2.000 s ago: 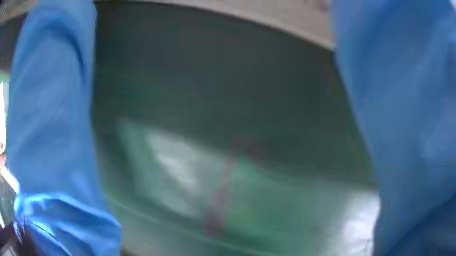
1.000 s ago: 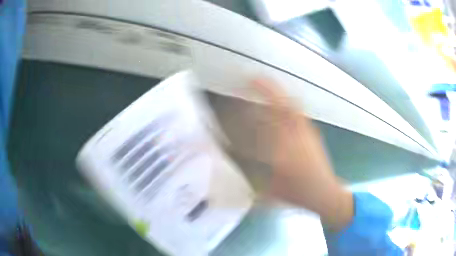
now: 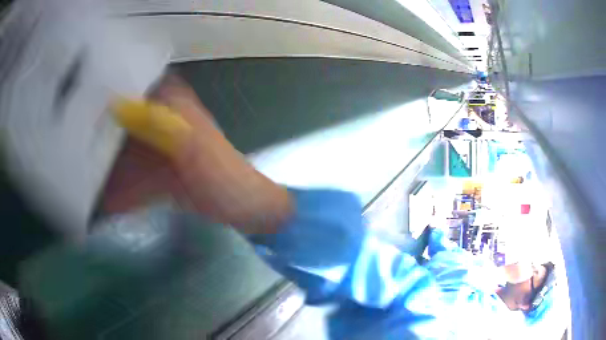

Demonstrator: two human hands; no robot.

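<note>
A white carton point(image 3: 40, 113) with a small dark mark is at the upper left, blurred and cut off by the picture's edge. My right hand point(image 3: 193, 153) is shut on its right side, with a yellow-covered thumb point(image 3: 149, 124) lying over the carton's face. The other fingers are mostly hidden or blurred. A light blue sleeve point(image 3: 325, 226) covers the wrist. The carton is held above the dark green work surface point(image 3: 286, 99). My left hand is not in view.
A pale rail point(image 3: 266, 41) curves along the far side of the green surface. A person in blue with a mask point(image 3: 518, 279) is at the lower right, with shelving and equipment point(image 3: 472, 199) beyond. A grey-blue panel point(image 3: 565, 126) fills the right edge.
The view has swung to show the aisle and a person at right. The carton and my right hand have moved to the left of the picture. The left sleeve has left view.
</note>
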